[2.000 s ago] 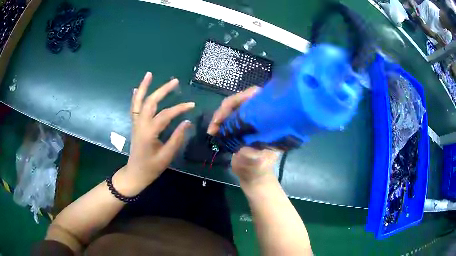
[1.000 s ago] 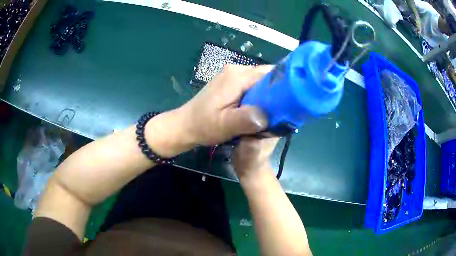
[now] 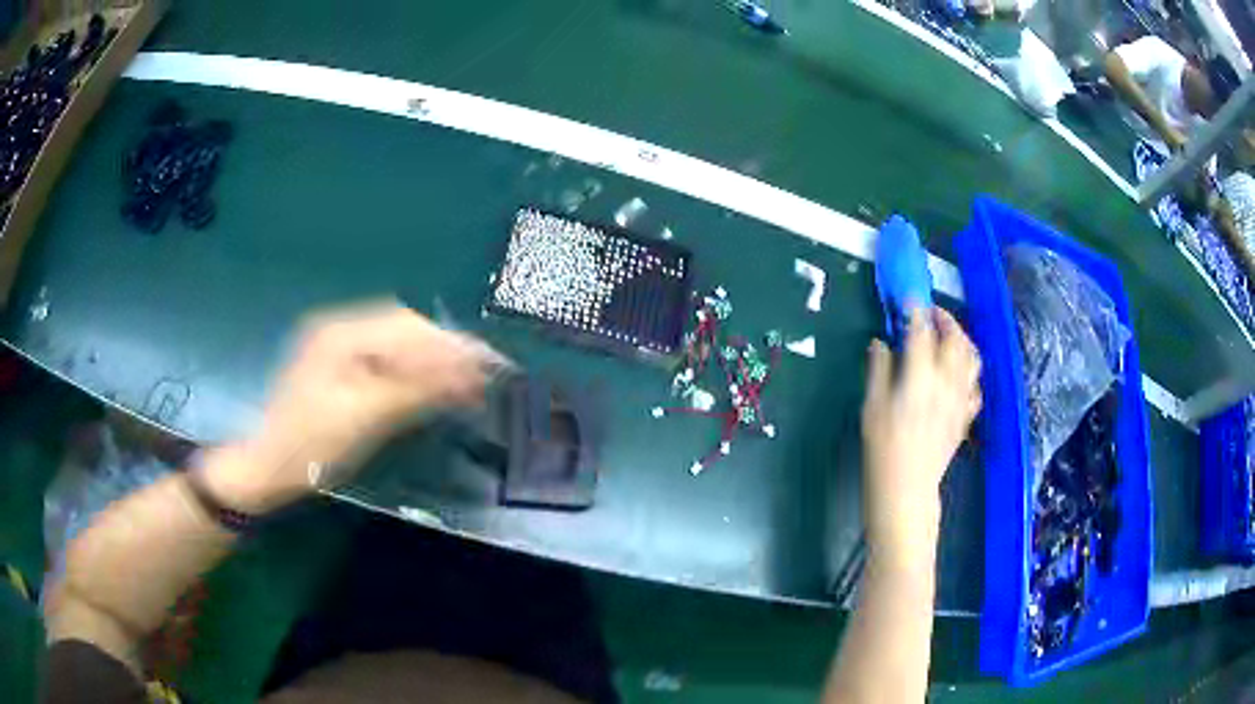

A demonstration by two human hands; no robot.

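The black jig (image 3: 551, 461) lies on the bench in front of me, its recess showing no unit that I can make out. My left hand (image 3: 379, 378) is blurred just left of the jig, fingertips near its upper left corner; whether it holds something cannot be told. My right hand (image 3: 922, 392) is at the right, its fingers around the near end of the blue electric screwdriver (image 3: 902, 261), whose bit is hidden. The screw tray (image 3: 592, 282) is above the jig, partly filled with screws. Wired circuit boards (image 3: 736, 371) lie in a tangled pile right of it.
A blue parts bin (image 3: 1002, 454) with a plastic bag (image 3: 1057, 330) and dark parts stands at the right. Black housings (image 3: 176, 165) lie in a pile at upper left, near a cardboard box (image 3: 86, 117). Small white scraps (image 3: 812, 285) lie near the wired boards. People sit across the line.
The screwdriver has moved from over the jig to the right, beside the blue bin, with my right hand. My left hand has left the screwdriver and moved left. Jig and wired boards are now uncovered.
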